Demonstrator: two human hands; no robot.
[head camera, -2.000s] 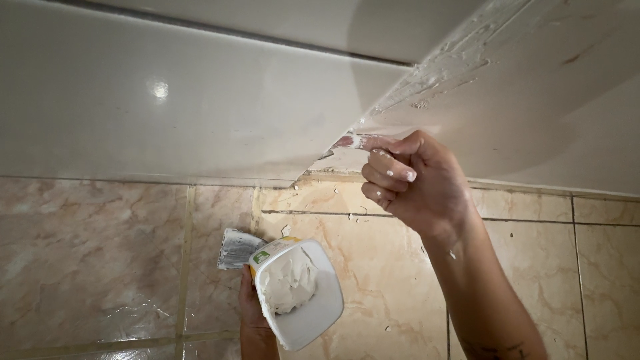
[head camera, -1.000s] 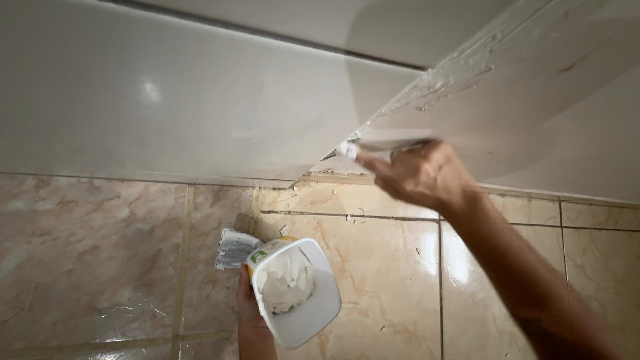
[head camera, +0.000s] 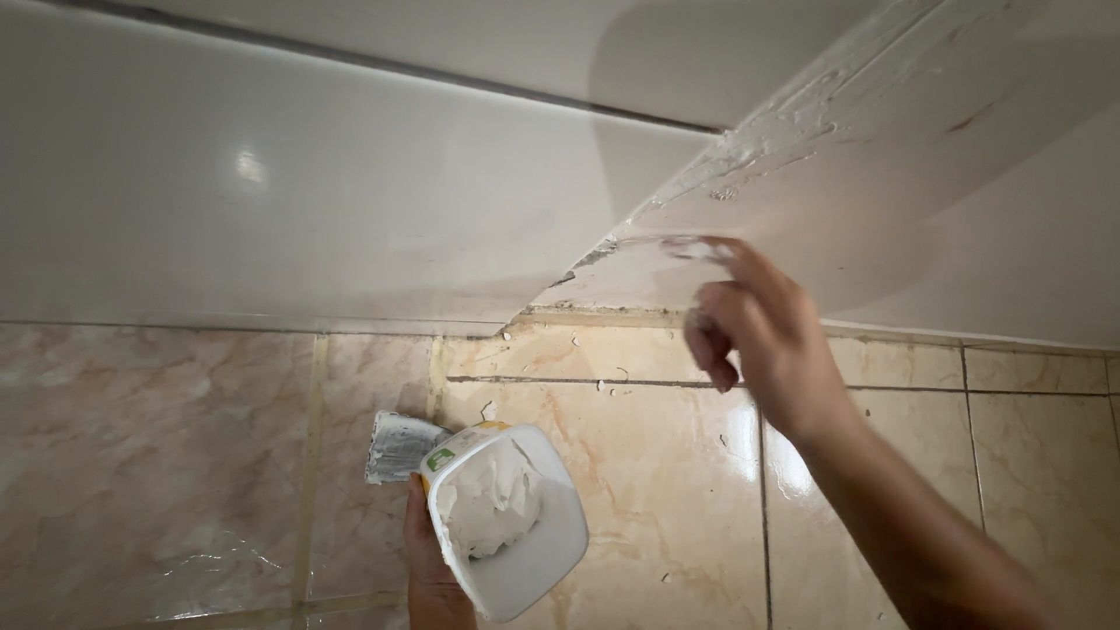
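Note:
My left hand (head camera: 429, 551) holds a square white plastic tub (head camera: 556, 534) at the lower middle, tilted so that the off-white paste (head camera: 490, 503) inside shows. A putty knife blade (head camera: 402, 448) coated with dried paste sticks out behind the tub; its handle is hidden. My right hand (head camera: 752, 324) is just right of the corner joint (head camera: 595, 255), blurred, with white paste on its extended index finger and the other fingers curled. It holds no tool. The joint has rough, dark gaps near its lower end and smeared paste higher up.
Glossy white panels (head camera: 350, 192) with a dark seam lie to the left. A pale wall surface (head camera: 919, 219) with smears is on the right. Beige marble-look tiles (head camera: 647, 472) run below, with small white crumbs scattered on them.
My right hand has moved back to the right, off the joint where its paste-covered fingertip was. My left hand still holds the tub in about the same place.

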